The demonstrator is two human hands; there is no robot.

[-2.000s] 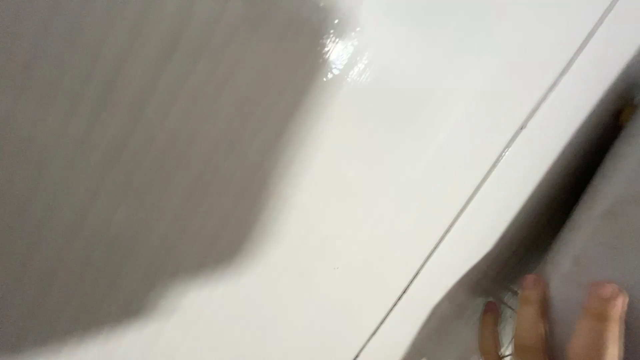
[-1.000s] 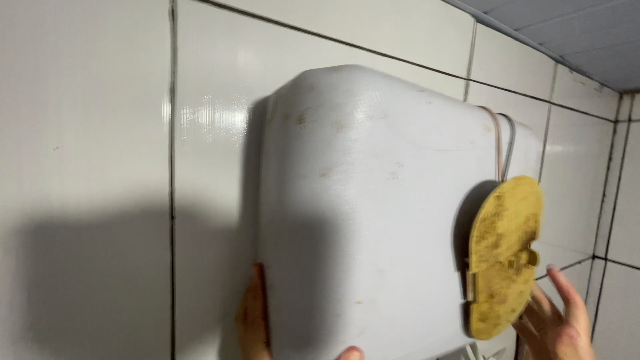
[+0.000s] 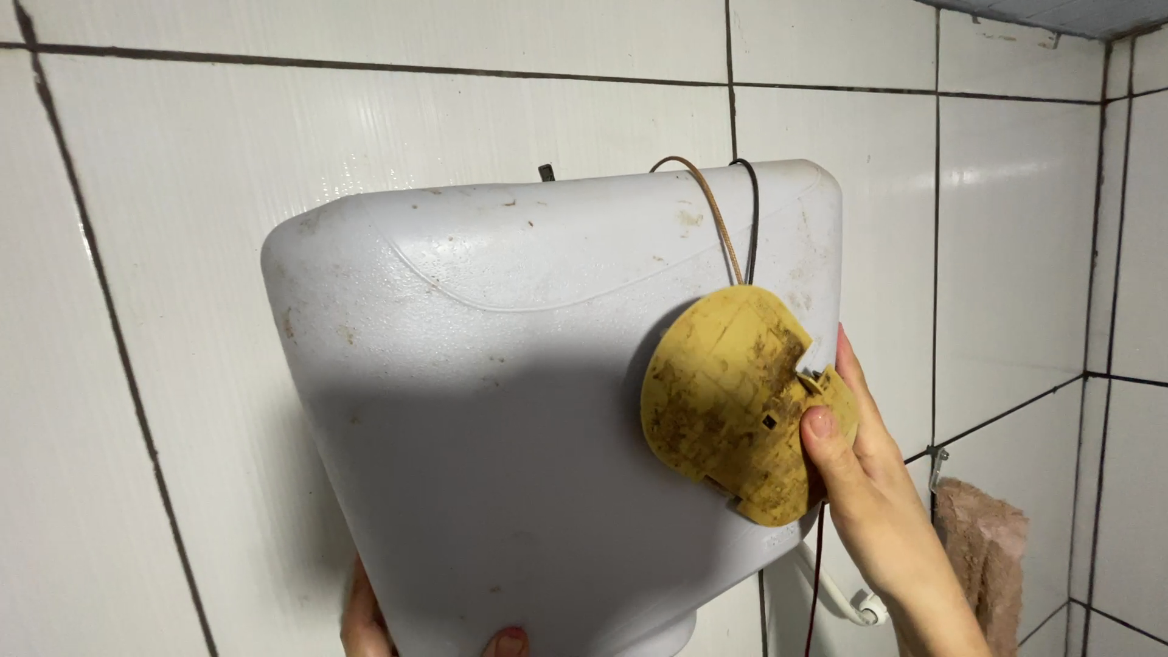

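Observation:
A stained white plastic cistern (image 3: 511, 420) is tilted in front of the tiled wall. At its lower left my left hand (image 3: 365, 616) grips it, fingers on the side and thumb on the front. My right hand (image 3: 862, 465) holds the right side, its thumb pressing a dirty yellow plastic disc (image 3: 721, 392) against the front. The disc has a notch and a small square hole. A brown cord (image 3: 707, 196) and a black cord (image 3: 755, 210) run from the disc over the cistern's top edge. The cistern's back is hidden.
White wall tiles (image 3: 365, 119) with dark joints rise behind, with a metal hook (image 3: 547, 172) just above the cistern. At right, a brownish cloth (image 3: 981, 547) hangs from a wall hook. A white pipe (image 3: 835, 589) with a fitting is below. A grey ceiling (image 3: 1022, 14) meets the wall corner.
The view has swung onto the cistern. Since one second ago, my right hand has gone from beside the yellow disc to having its thumb on it. The disc now faces the view more.

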